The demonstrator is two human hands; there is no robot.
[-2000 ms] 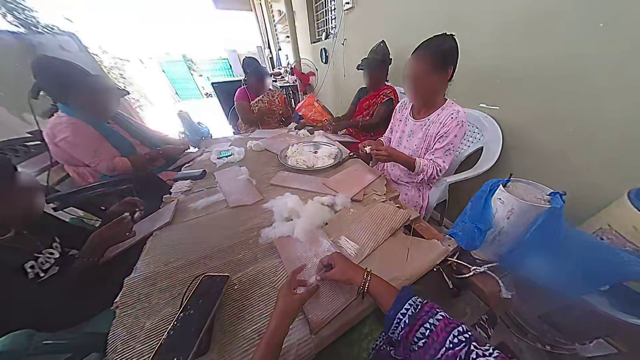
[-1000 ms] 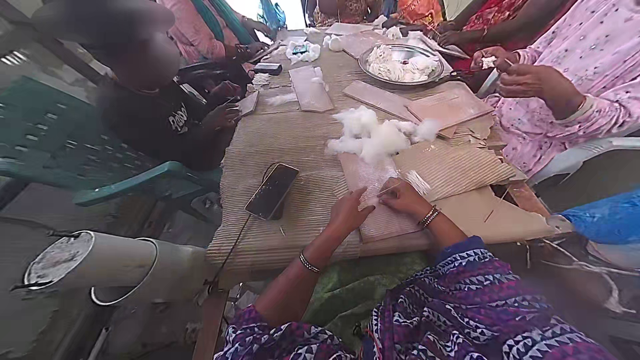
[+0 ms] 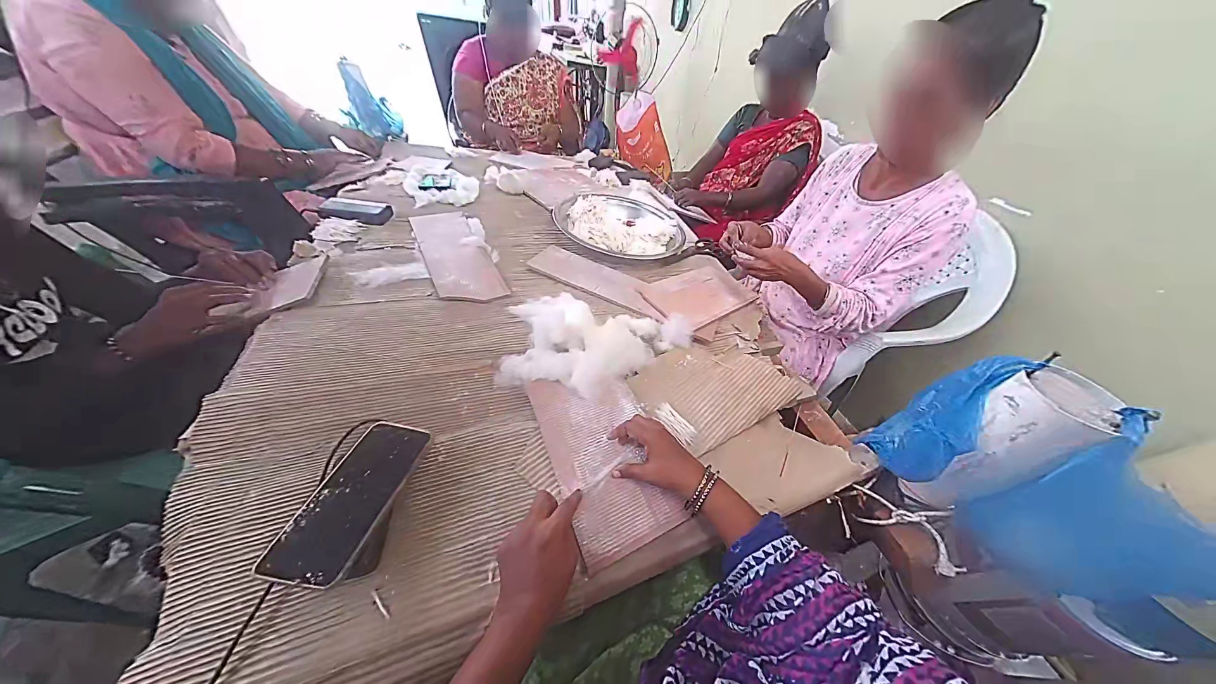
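Note:
A pale pinkish board with a fine ridged surface lies at the near edge of the table. My right hand is over its right side, thumb and fingers apart, beside a small whitish wisp that may touch the fingertips. At the board's left edge is my left hand, its thumb and forefinger close together; whether it pinches something is unclear. White cotton wool is heaped at the board's far end. Thin white cotton sticks or wicks lie just right of the board.
Corrugated cardboard covers the table. A phone with a cable lies at left. Farther off are a steel plate of white cotton pieces and more boards. Several people sit around the table. A white bucket with blue plastic stands at right.
The view has swung strongly between frames. My hands, close together over the board a second ago, are now farther apart, the left at the board's left edge.

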